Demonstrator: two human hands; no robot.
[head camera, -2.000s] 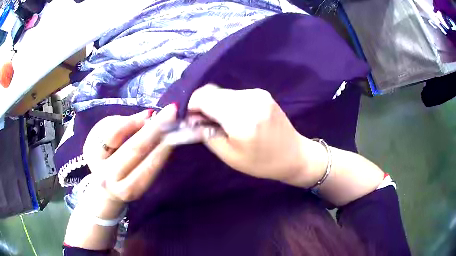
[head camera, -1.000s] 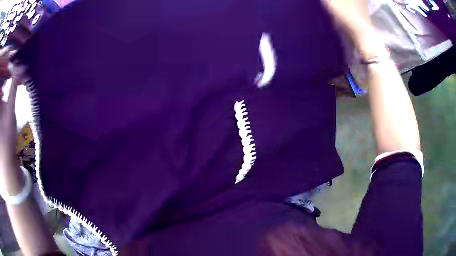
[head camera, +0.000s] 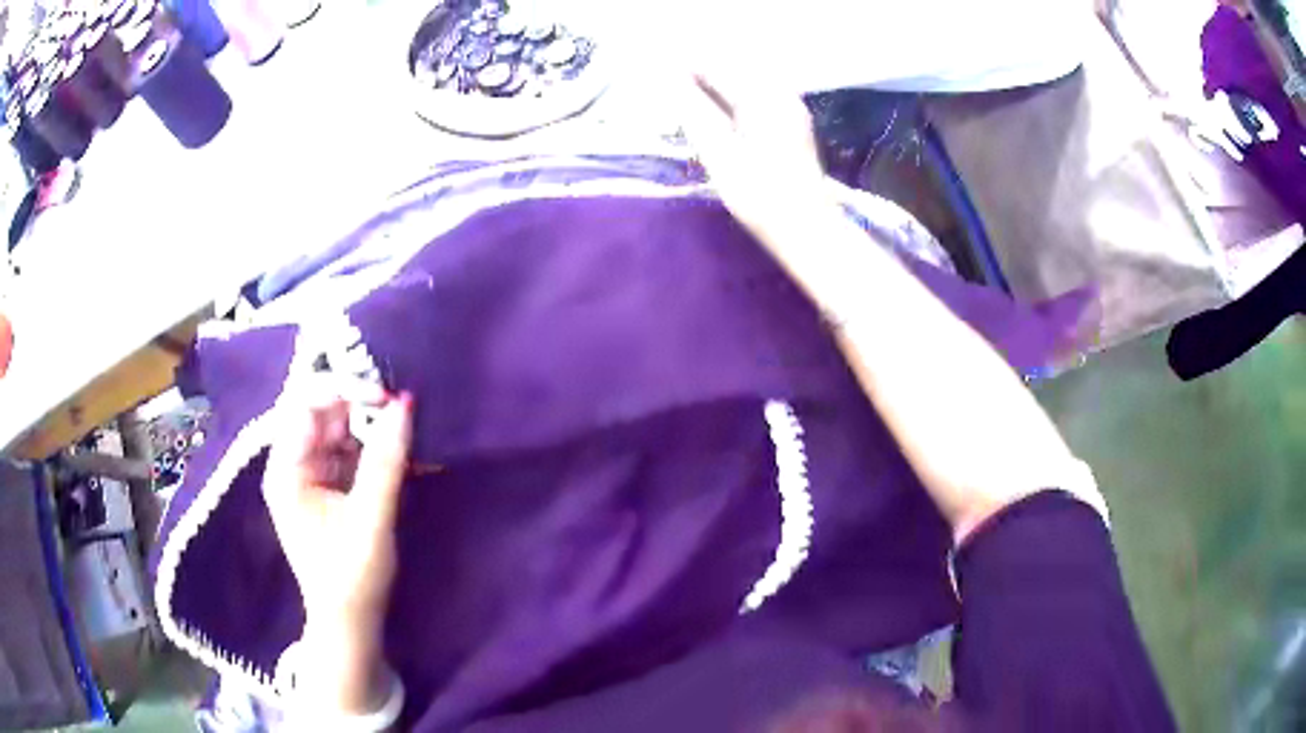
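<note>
The dark purple garment (head camera: 573, 301) lies over the lap and up against the white table, outer side up. White toothed trim runs along its left edge, and a short curved white strip (head camera: 791, 508) is at the right. My left hand (head camera: 337, 480) is at the left edge, its fingers closed on the garment by the white trim. My right hand (head camera: 745, 136) is stretched forward over the garment's far edge at the table; its fingers are washed out by glare, so its hold cannot be told.
A pale bowl (head camera: 501, 119) of dark buttons stands on the table (head camera: 322, 158). Thread spools (head camera: 184, 93) are at the upper left. A grey-brown cloth-lined bin (head camera: 1067, 201) with purple cloth is at the right. A wooden drawer (head camera: 108, 394) is below the table at the left.
My hands have moved apart from working together over the cloth. The garment was spread and raised, and now lies lower, uncovering the table and bowl. My left hand has moved back inward.
</note>
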